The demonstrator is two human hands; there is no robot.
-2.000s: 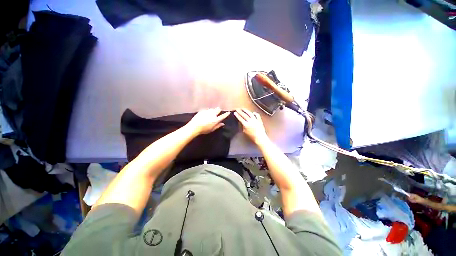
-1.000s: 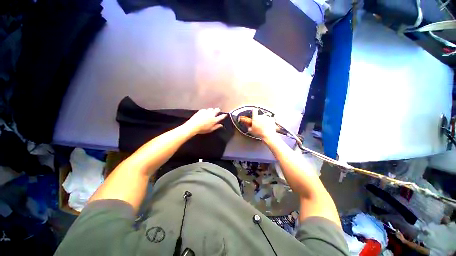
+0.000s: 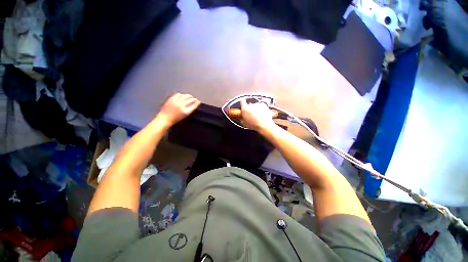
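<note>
A black garment panel (image 3: 220,134) lies along the table's near edge, its far edge forming a narrow strip. My left hand (image 3: 178,106) is closed on the panel's far left corner. My right hand (image 3: 255,115) grips the brown handle of the steam iron (image 3: 232,105). The iron's pointed tip faces left and its soleplate rests on the panel's far edge. My fingers hide part of the handle and of the panel corner.
The pale pressing table (image 3: 205,61) bears a tall dark stack of panels (image 3: 110,56) at left and a far pile of panels (image 3: 297,18). A charcoal piece (image 3: 355,53) lies at right rear. The iron's hose (image 3: 349,156) runs right, past a blue-sided white table (image 3: 436,138).
My right hand has taken hold of the iron and brought it onto the panel, its tip moving left along the far edge. My left hand has moved left. The view has turned.
</note>
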